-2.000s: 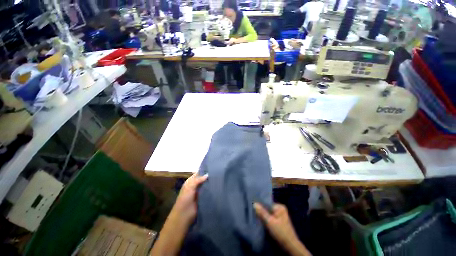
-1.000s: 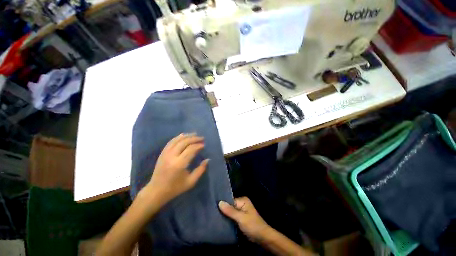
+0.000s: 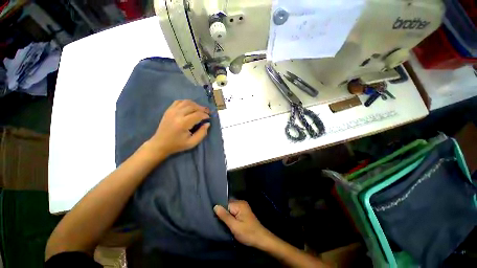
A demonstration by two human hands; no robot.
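A grey-blue denim panel point(image 3: 157, 99) lies on the white machine table and hangs over its front edge. Its right edge runs under the needle area of the cream sewing machine point(image 3: 314, 68), beside a small tan block point(image 3: 219, 99). My left hand point(image 3: 183, 127) lies on the panel just in front of the needle, fingers bent, with a fold of cloth between thumb and fingers. My right hand point(image 3: 241, 222) grips the panel's right edge below the table edge, thumb on top. The presser foot is partly hidden.
Fabric shears point(image 3: 296, 107) and a slim dark tool point(image 3: 302, 84) lie right of the needle. A brown piece point(image 3: 344, 103) and small tools point(image 3: 372, 91) lie farther right. Green baskets point(image 3: 366, 201) with denim stand at lower right, a red basket point(image 3: 434, 49) at upper right.
The view has moved closer to the machine. My left hand has come down on the cloth near the needle and bunched it. The panel reaches farther past the needle. My right hand still holds the edge.
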